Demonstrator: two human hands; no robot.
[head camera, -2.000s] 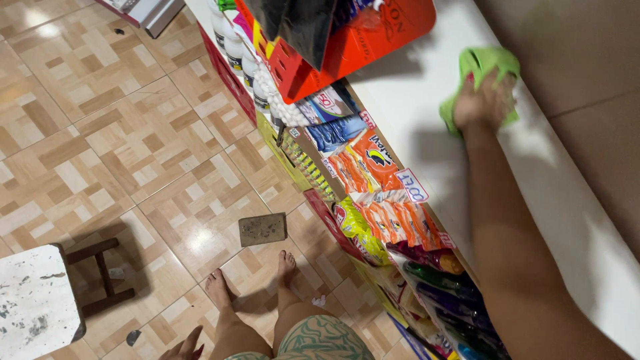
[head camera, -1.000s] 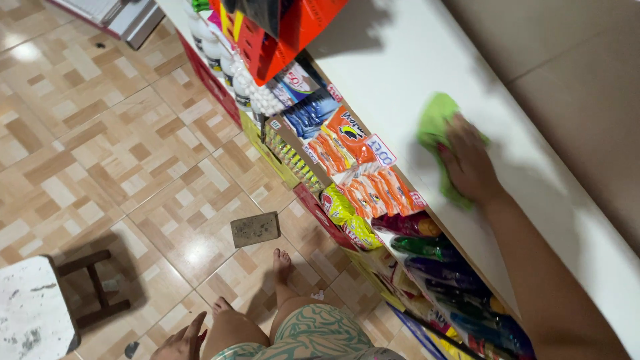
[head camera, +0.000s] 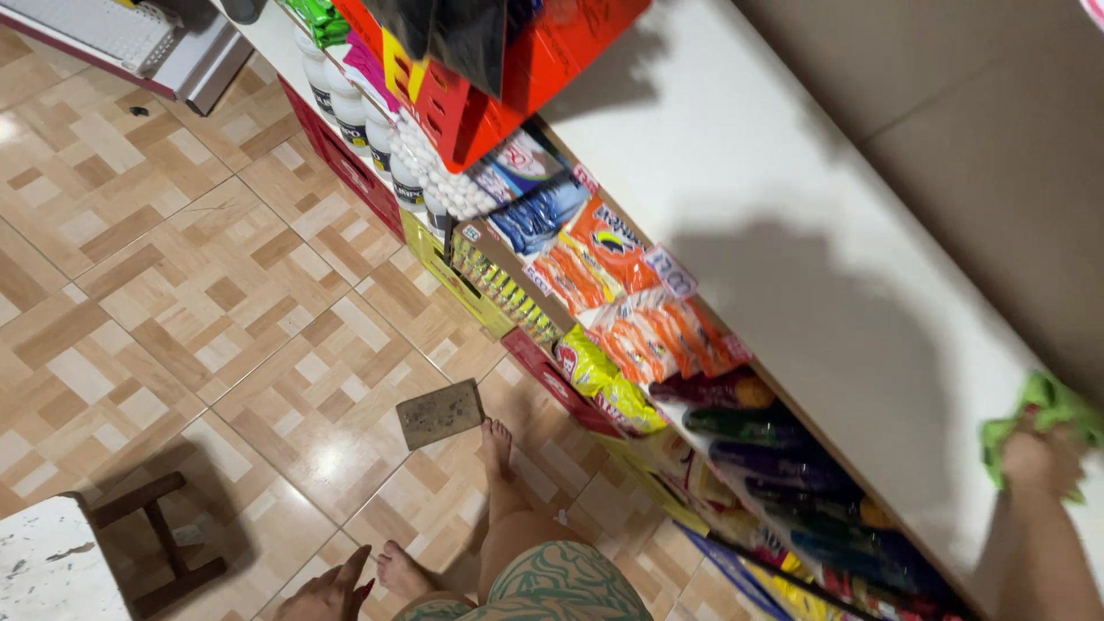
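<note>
A green cloth (head camera: 1044, 414) lies bunched under my right hand (head camera: 1039, 457), pressed on the white shelf top (head camera: 828, 285) near the right edge of the view. My left hand (head camera: 332, 595) hangs low at the bottom, over the tiled floor beside my legs, with its fingers apart and nothing seen in it. Just below the shelf top, rows of packaged goods fill the shelves, among them orange packets (head camera: 612, 246), blue packets (head camera: 539, 216) and dark bottles (head camera: 750, 427).
Red plastic holders with black packets (head camera: 517, 78) stand on the shelf top's far part. A white-topped wooden stool (head camera: 52, 561) is at lower left. A flat brown block (head camera: 440, 416) lies on the floor by my foot. White bottles (head camera: 349, 108) and crates (head camera: 556, 379) line the lower shelf.
My right hand has moved with the green cloth along the white shelf top, from its upper part down toward the lower right. The left hand stays low by my legs.
</note>
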